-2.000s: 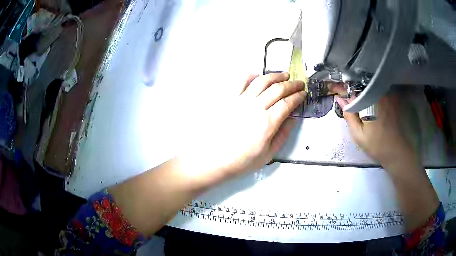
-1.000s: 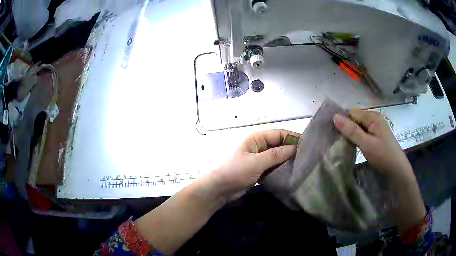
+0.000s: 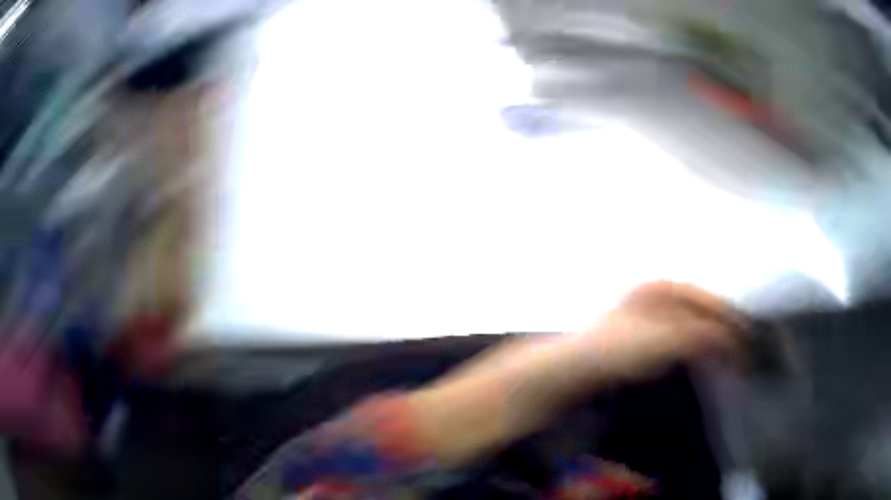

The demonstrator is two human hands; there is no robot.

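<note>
The whole view is blurred and the white table [image 3: 391,225] is overexposed. My left hand [image 3: 669,327] reaches across to the right over the table's front edge, its fingers bent down. A dark grey blurred shape [image 3: 772,347] is by its fingertips; I cannot tell whether it is cloth or whether the hand holds it. My right hand is not visible; a red and blue patch like a sleeve [image 3: 606,480] shows at the bottom edge.
The sewing machine head [image 3: 635,83] is a grey blur at upper right, with the blue-violet plate patch [image 3: 532,119] beside it. An orange-red streak, likely the snips [image 3: 733,96], lies near it. A blurred cloth pile [image 3: 88,195] is at left.
The view has shifted and blurred. My left hand has moved right, to the table's front edge. My right hand has gone from sight, and the grey and olive cloth is no longer clearly visible.
</note>
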